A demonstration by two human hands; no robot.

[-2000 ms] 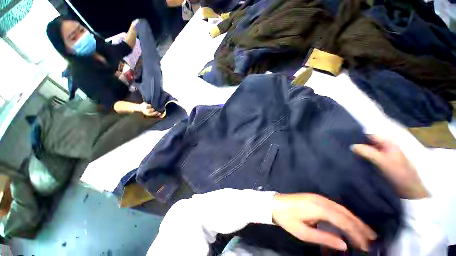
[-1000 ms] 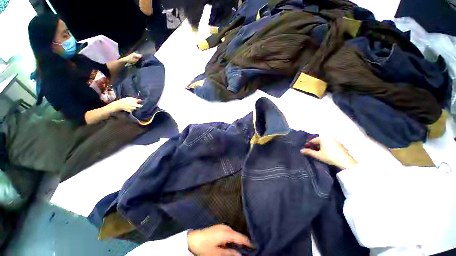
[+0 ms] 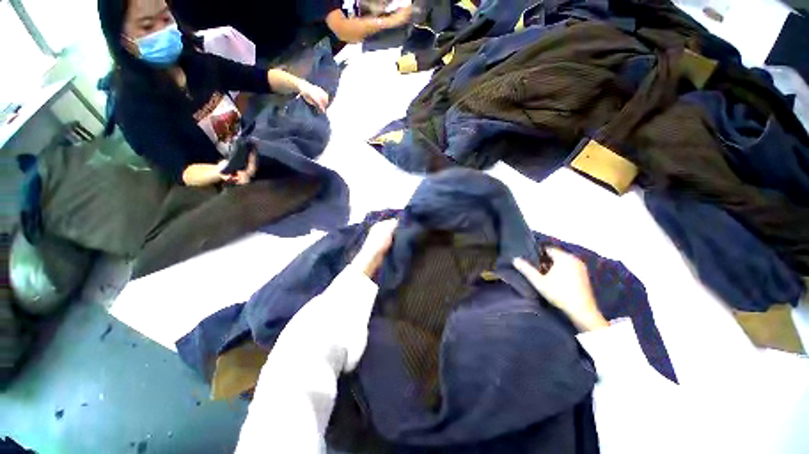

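Note:
A dark blue denim jacket (image 3: 514,372) lies in front of me on the table, its collar end raised and the brown striped lining (image 3: 426,293) showing inside. My left hand (image 3: 380,248) holds the jacket at the left of the raised collar, its fingers partly hidden by the cloth. My right hand (image 3: 563,288) grips the jacket at the right of the collar, thumb on the edge. A small dark thing shows at its fingers; I cannot tell what it is. A tan cuff facing (image 3: 238,371) shows at the lower left.
A jacket pile (image 3: 550,80) lies across the back and right of the white table (image 3: 195,288). A masked person (image 3: 182,97) at the left handles another jacket. Another person's arm (image 3: 364,27) shows at the top. Grey-green fabric (image 3: 89,199) is heaped at the left.
My left hand has moved up from the front edge to the collar. The collar end is lifted and the lining shows in it. The person at the left has moved their jacket.

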